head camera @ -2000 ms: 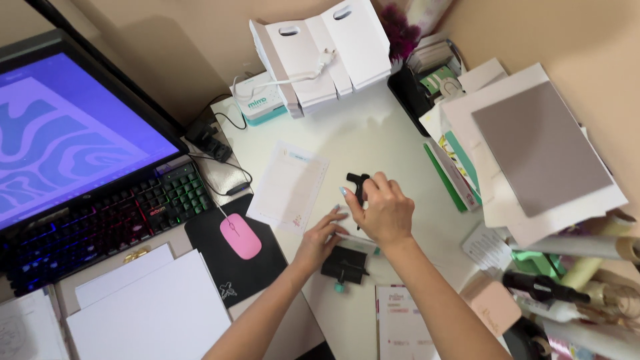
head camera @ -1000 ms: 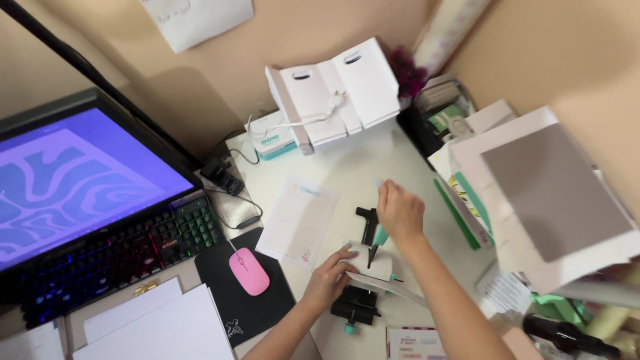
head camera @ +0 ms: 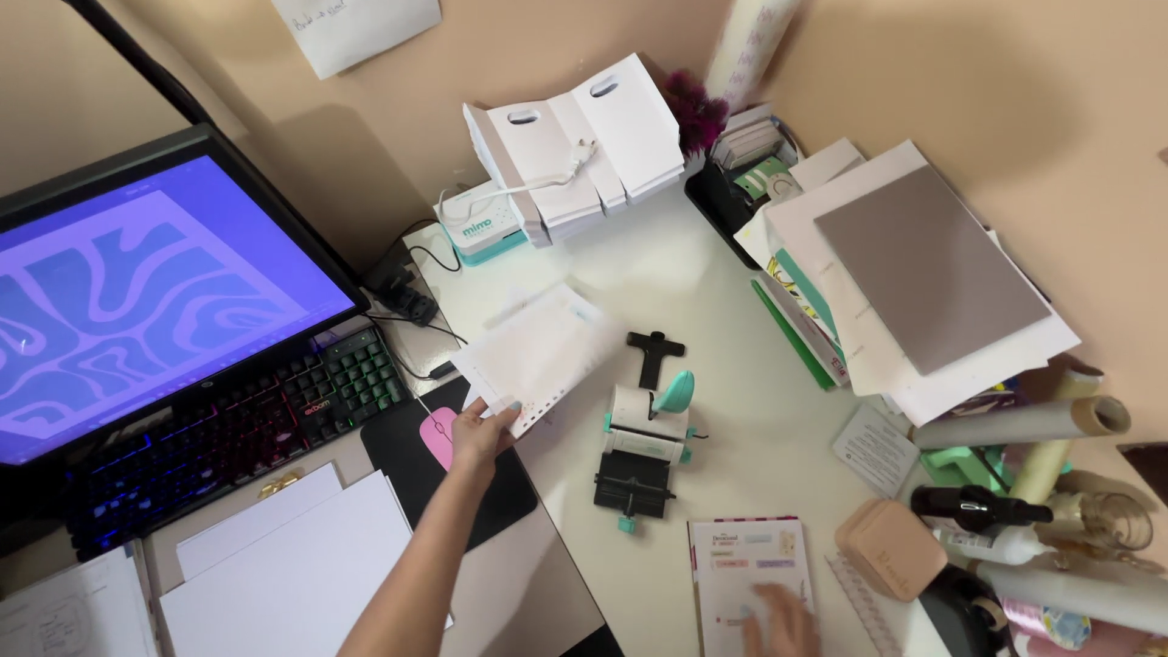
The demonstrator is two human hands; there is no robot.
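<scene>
My left hand [head camera: 485, 429] grips the lower edge of a printed sheet [head camera: 547, 351] with a row of punched holes, tilted above the desk left of a hole punch. The white and teal hole punch [head camera: 648, 415] stands mid-desk with its teal lever up; a black base with a teal knob lies below it. A black T-shaped part [head camera: 655, 356] lies just beyond it. My right hand [head camera: 780, 625], blurred, is over a stack of printed pages [head camera: 748, 557] near the bottom edge; whether it touches them is unclear.
Left are a monitor [head camera: 173, 292], a lit keyboard [head camera: 246, 429], a pink mouse [head camera: 438, 438] and blank paper [head camera: 301, 575]. A white holder [head camera: 584, 137] stands at the back. Folders and sheets [head camera: 931, 274], rolls, bottles and a peach case [head camera: 890, 549] crowd the right.
My left hand has moved from the punch to the left, now with a punched sheet in it. My right hand has left the punch's lever and moved down to the printed pages.
</scene>
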